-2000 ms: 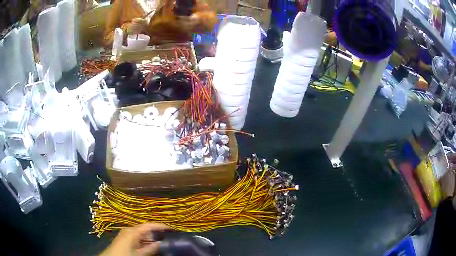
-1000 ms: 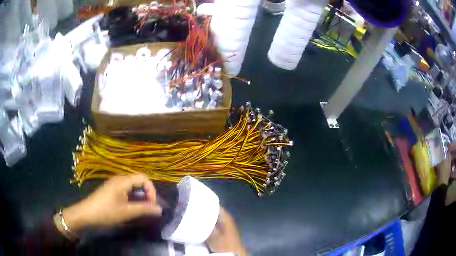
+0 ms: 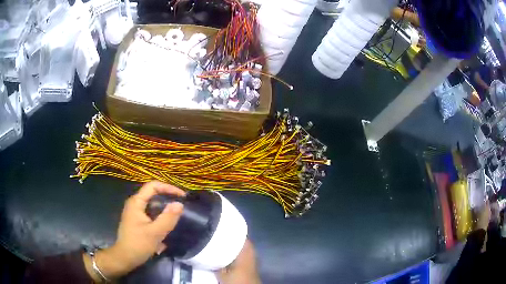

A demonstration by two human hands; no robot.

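Note:
A white housing (image 3: 228,236) with a flat arm lies across the front of the view, at the table's near edge. A black cup (image 3: 191,222) sits partly inside its round opening. My left hand (image 3: 138,227) holds the black cup by its narrow end, with thumb and fingers around it. My right hand (image 3: 242,266) is under and behind the white housing and holds it; most of its fingers are hidden. A pile of yellow-and-red wire harnesses (image 3: 194,163) lies just beyond both hands.
An open parts carton (image 3: 183,119) holds small white fittings and red-wired parts (image 3: 236,33). Loose white housings (image 3: 55,61) lie at left. Stacked white rings (image 3: 352,39) stand behind. A metal post (image 3: 410,105) rises at right. A blue crate (image 3: 408,277) is at lower right.
The view has tilted down. The white housing has come into view in my right hand. My left hand has brought the black cup to its opening, and they now meet.

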